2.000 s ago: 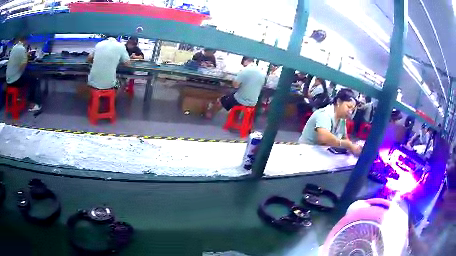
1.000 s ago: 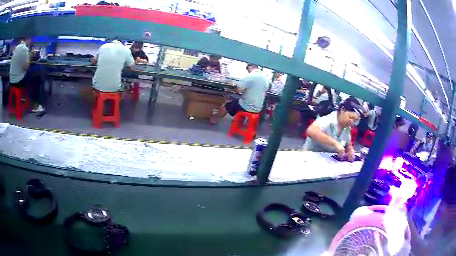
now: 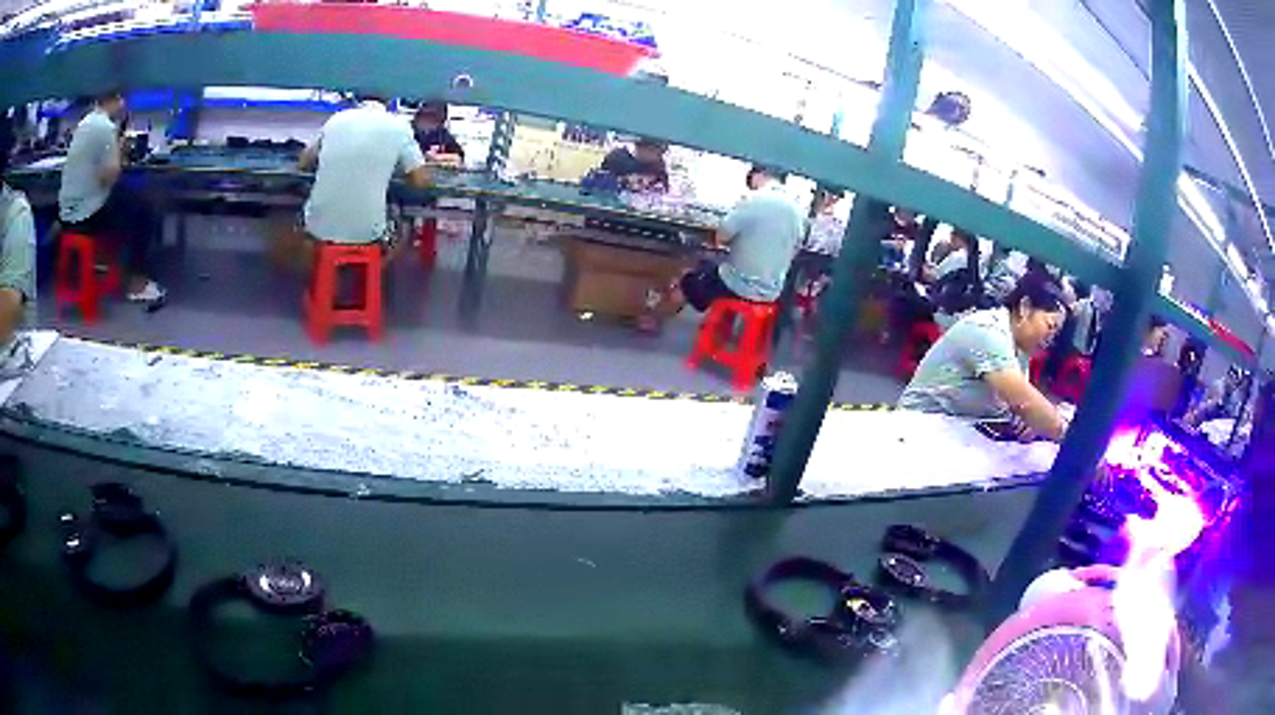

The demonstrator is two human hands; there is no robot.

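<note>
Neither of my hands is in the picture. Several black headphones lie on the dark green conveyor belt (image 3: 559,587) in front of me. One headphone (image 3: 266,622) lies at the lower left with its round cups showing. Another headphone (image 3: 119,548) lies further left, and a dark piece is cut off by the left edge. At the right, one headphone (image 3: 818,608) lies beside another headphone (image 3: 934,566) near the green post.
A pink fan (image 3: 1056,657) stands at the lower right beside a bright violet glare. A can (image 3: 768,426) stands by a green post (image 3: 839,321) on the white-covered bench (image 3: 420,426). A person (image 3: 986,366) works across the belt; others sit behind on red stools.
The view has shifted, so the scene sits further right. A person's sleeve and arm now show at the left edge. The person across has changed arm position. The headphones look unmoved on the belt.
</note>
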